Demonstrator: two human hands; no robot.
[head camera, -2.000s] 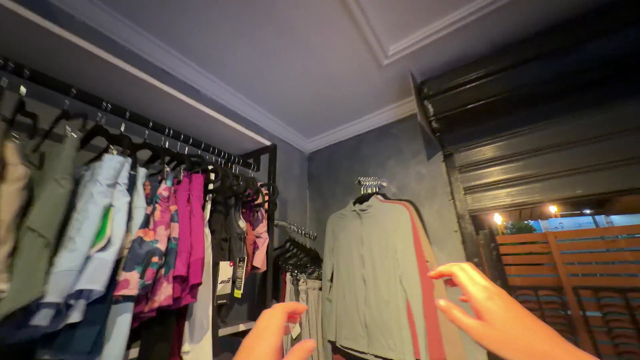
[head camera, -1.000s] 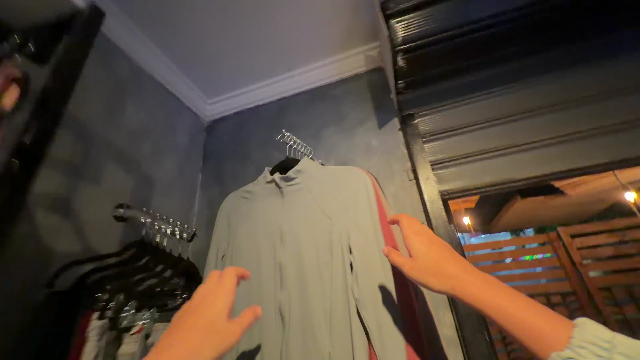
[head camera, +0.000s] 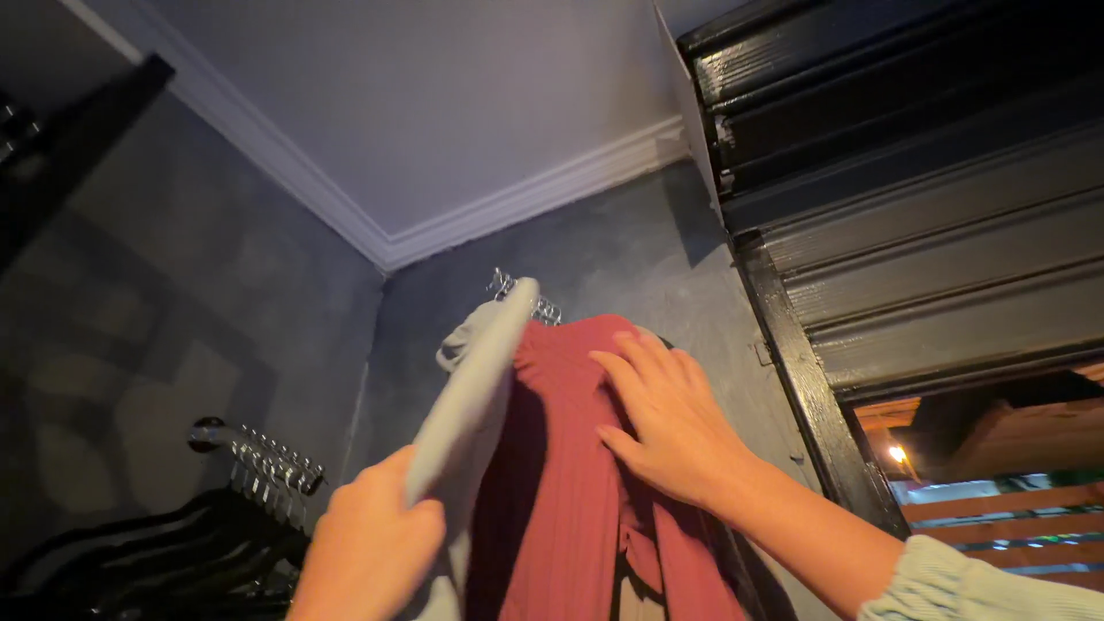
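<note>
A light grey-green garment (head camera: 470, 388) is swung to the left on its wall rail, its edge pinched in my left hand (head camera: 371, 526). Behind it hangs a dark red ribbed garment (head camera: 565, 448), now largely exposed. My right hand (head camera: 664, 414) lies against the red garment's shoulder with its fingers spread, not closed on anything. Beige and dark garments show only as thin edges behind the red one. Metal hanger hooks (head camera: 543, 309) line the short rail above; the hangers' bodies are hidden by the cloth.
At lower left, black hangers (head camera: 190, 535) hang from a second metal rail (head camera: 207, 434) on the dark grey wall. A black rack frame (head camera: 103, 129) juts in at upper left. A dark roller shutter (head camera: 931, 285) and its metal post (head camera: 798, 379) stand at the right, with a slatted wooden fence (head camera: 1009, 526) beyond.
The grey-green garment, front-facing a second ago, is now pulled to the left by my left hand, uncovering the red one. My right hand has moved onto the red garment. The view has moved closer.
</note>
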